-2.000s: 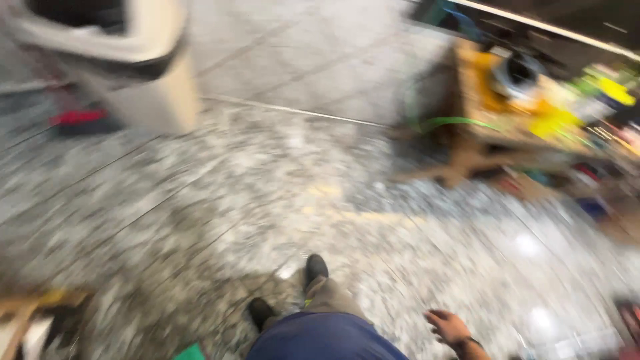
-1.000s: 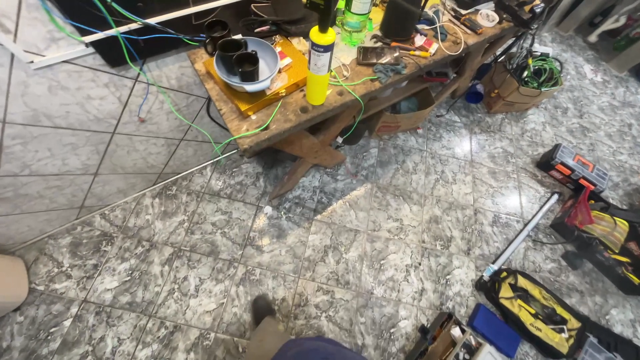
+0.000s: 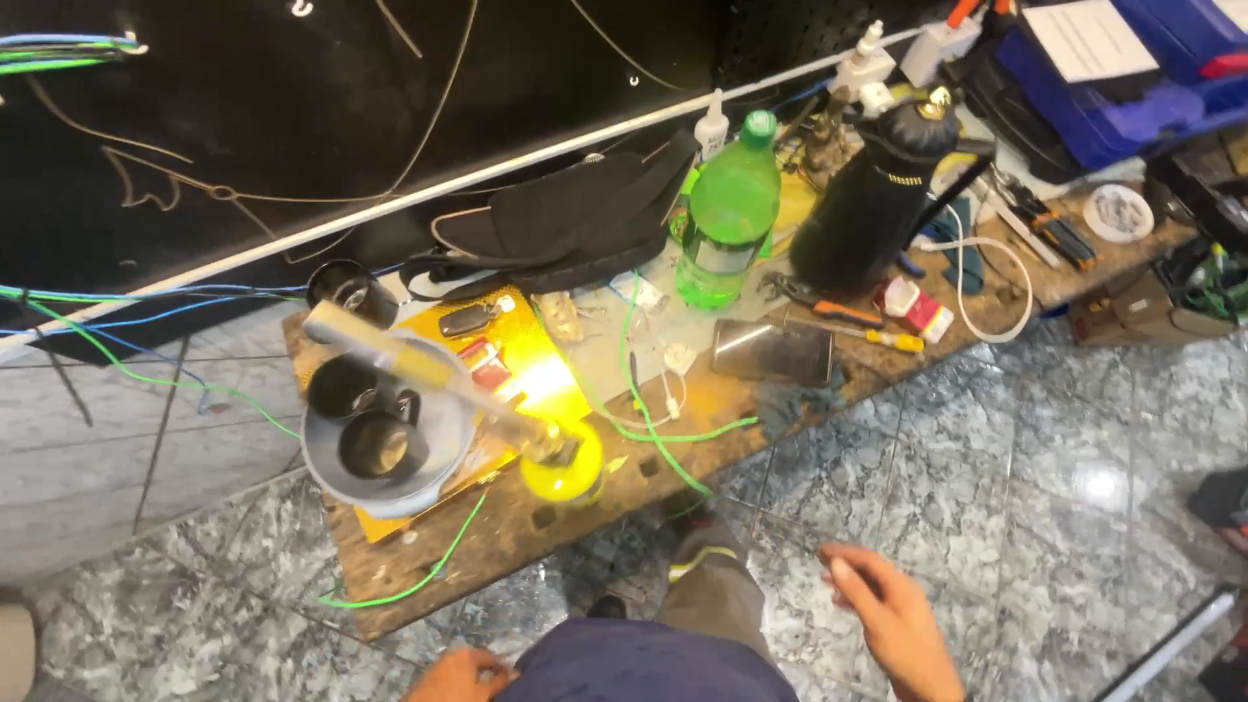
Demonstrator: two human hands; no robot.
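My left hand [image 3: 463,677] is at the bottom edge beside my dark blue shirt, partly cut off; what its curled fingers do is unclear. My right hand [image 3: 889,616] hangs over the tiled floor at the lower right, fingers loosely curved, holding nothing. In front of me stands a worn wooden bench [image 3: 409,585]. On its left end, a bowl [image 3: 317,458] with black cups [image 3: 375,444] rests on a yellow padded envelope [image 3: 380,526]. A yellow canister with a torch-like top [image 3: 564,468] stands beside it. Further right are a green plastic bottle [image 3: 726,229], a smartphone [image 3: 772,353] and a black thermal jug [image 3: 858,219].
Green wires [image 3: 414,585] trail over the bench edge. A black cap or bag [image 3: 575,214], a yellow screwdriver [image 3: 892,338], pliers [image 3: 1063,234] and a blue case [image 3: 1111,88] lie along the bench. A cardboard box [image 3: 1131,312] sits at the right, and a metal bar [image 3: 1170,643] is at the lower right.
The view has swung a lot and come close to the bench. Both hands are in view now; neither was one second ago.
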